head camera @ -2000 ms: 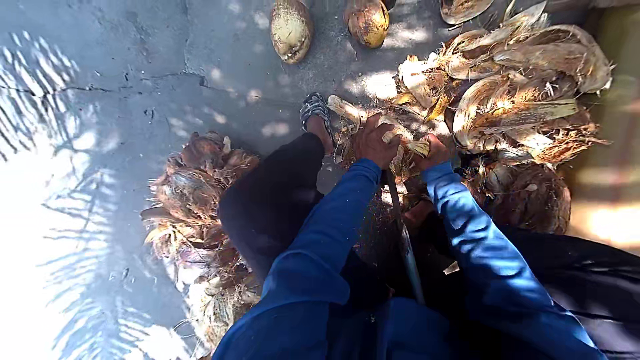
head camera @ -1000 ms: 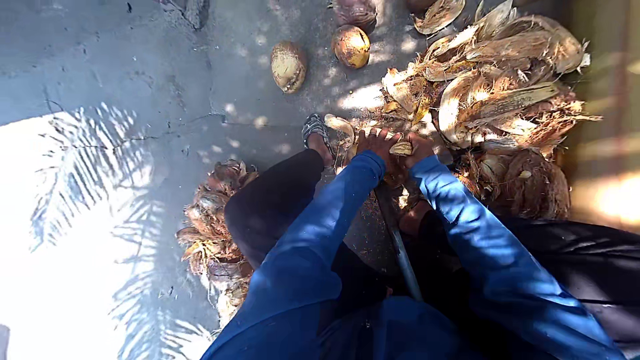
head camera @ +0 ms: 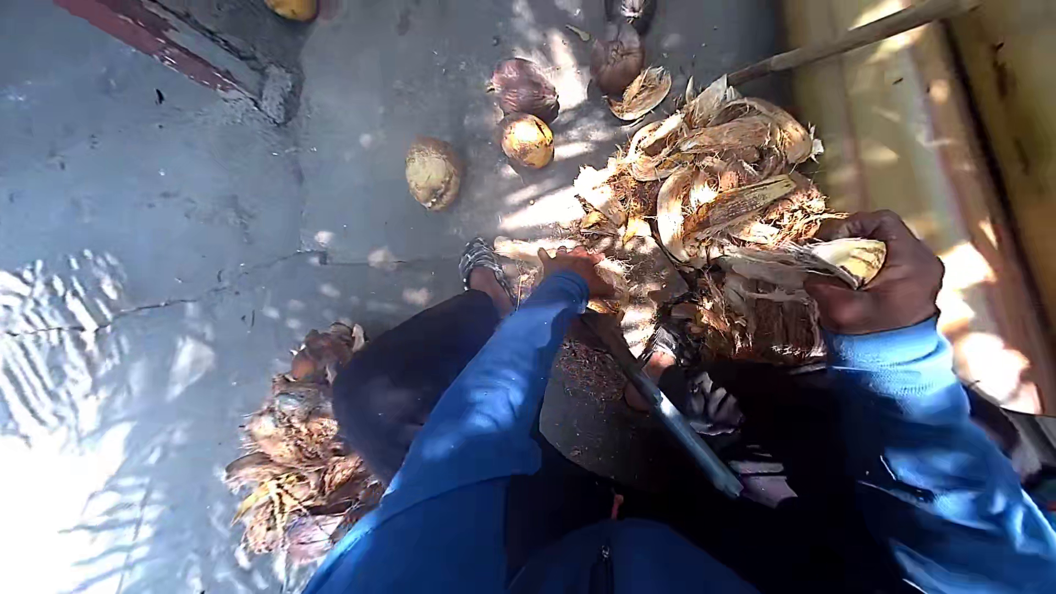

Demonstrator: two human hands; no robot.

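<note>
My right hand (head camera: pixel 883 276), raised at the right, grips a strip of coconut husk (head camera: pixel 850 257) whose pale end sticks out between thumb and fingers. My left hand (head camera: pixel 577 272) rests low between my feet on a fibrous, pale-brown piece that looks like a partly husked coconut; the hand covers much of it, and the grip is unclear. Just below the left hand a metal bar (head camera: pixel 681 429) slants down between my legs. A heap of torn coconut husks (head camera: pixel 726 190) lies ahead, between and beyond my hands.
Whole coconuts (head camera: pixel 433 173) (head camera: pixel 526 141) lie on the concrete floor (head camera: pixel 355 223) ahead. Another husk pile (head camera: pixel 305 445) is beside my leg at the left. A wooden stick (head camera: pixel 850 41) leans near a yellowish wall (head camera: pixel 874 140) at the right. A reddish post (head camera: pixel 165 49) stands at the upper left.
My right hand has moved away from the left hand, out to the right, with a husk strip in it. Earlier both hands were together above the bar. The left hand has stayed low by the foot.
</note>
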